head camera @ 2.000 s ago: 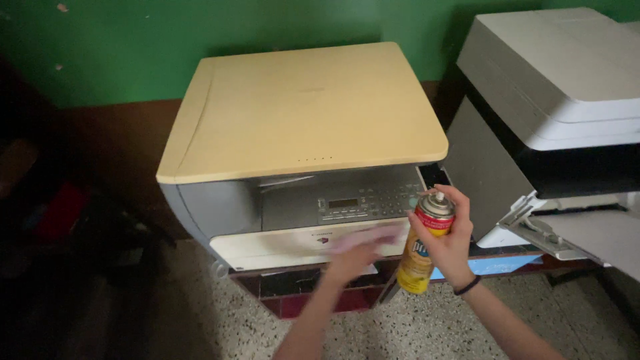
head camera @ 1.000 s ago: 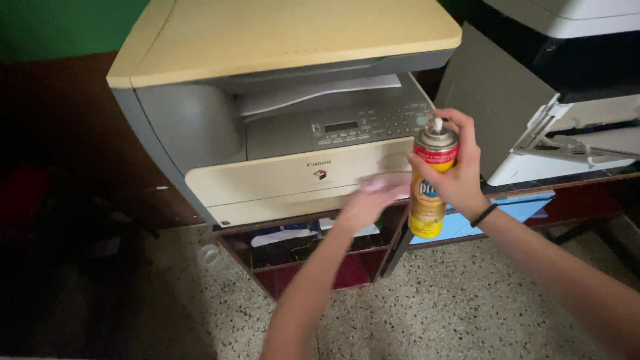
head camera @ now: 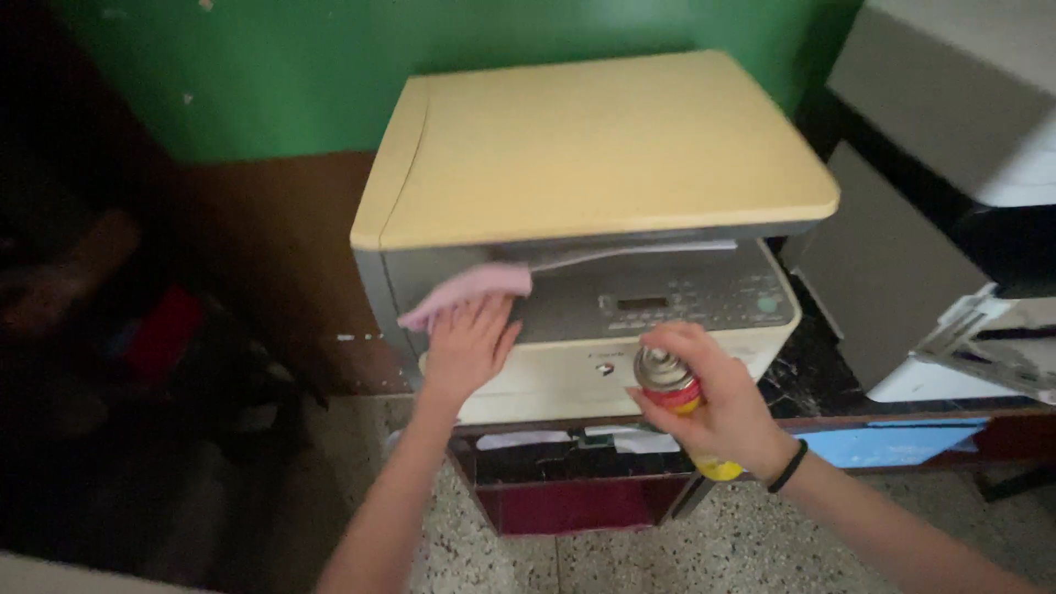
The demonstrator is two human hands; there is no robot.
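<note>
A Canon copier (head camera: 610, 148) with a yellowed lid and grey body stands in the middle of the view. My left hand (head camera: 470, 342) holds a folded pink cloth (head camera: 474, 289) against the grey front at the left, beside the output slot, where a sheet of white paper (head camera: 643, 250) shows. My right hand (head camera: 714, 396) grips a yellow and red aerosol spray can (head camera: 716, 469) in front of the copier's cream front panel (head camera: 536, 396). The index finger lies close to the can's nozzle. The control panel (head camera: 685, 301) is between the two hands, farther back.
A second printer (head camera: 891, 264), grey and white with an opened tray part, stands on the right of the black marbled tabletop (head camera: 800, 371). Papers (head camera: 524, 439) lie on a shelf below the copier. A green wall (head camera: 289, 74) rises behind. Part of another person (head camera: 74, 272) shows in the dark at left.
My left hand and the cloth have moved left, from the cream front panel to the grey part at the copier's left. My right hand keeps the can. The view has shifted.
</note>
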